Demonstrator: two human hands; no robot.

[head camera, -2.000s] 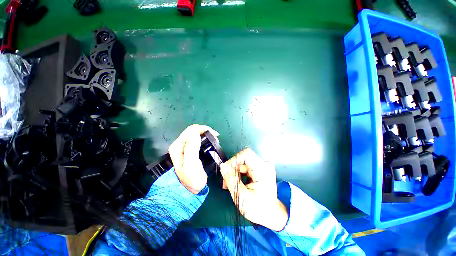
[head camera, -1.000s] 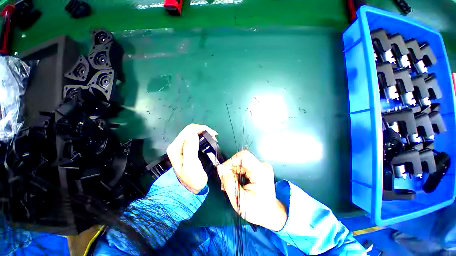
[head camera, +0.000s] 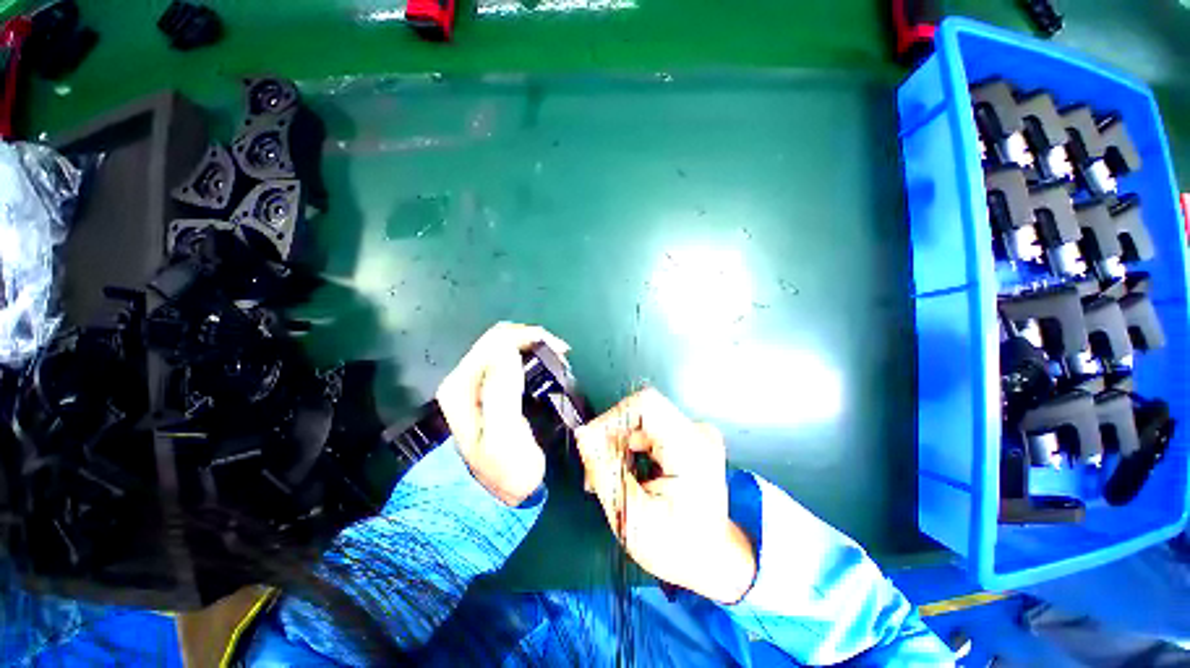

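My left hand (head camera: 491, 407) is closed around a black plastic part (head camera: 549, 384) low in the middle of the view, over the green work surface (head camera: 548, 209). A light glint shows inside the part. My right hand (head camera: 656, 485) is just right of it, with thumb and fingertips pinched together at the part's right edge. Whatever is between the right fingertips is too small and hidden to name; a dark tip shows below that hand. Dark hair-like strands cross in front of the right hand.
A dark tray (head camera: 167, 131) with tangled black mouldings is at left, triangular flange pieces (head camera: 272, 206) by its edge. A clear plastic bag (head camera: 26, 248) is far left. A blue crate (head camera: 950, 307) with rows of grey-black parts is at right. Red-and-black objects (head camera: 431, 16) lie beyond.
The red-and-black objects and black parts beyond the work surface have shifted left. Both hands stay nearly in place, with slight movement of the right fingers at the part.
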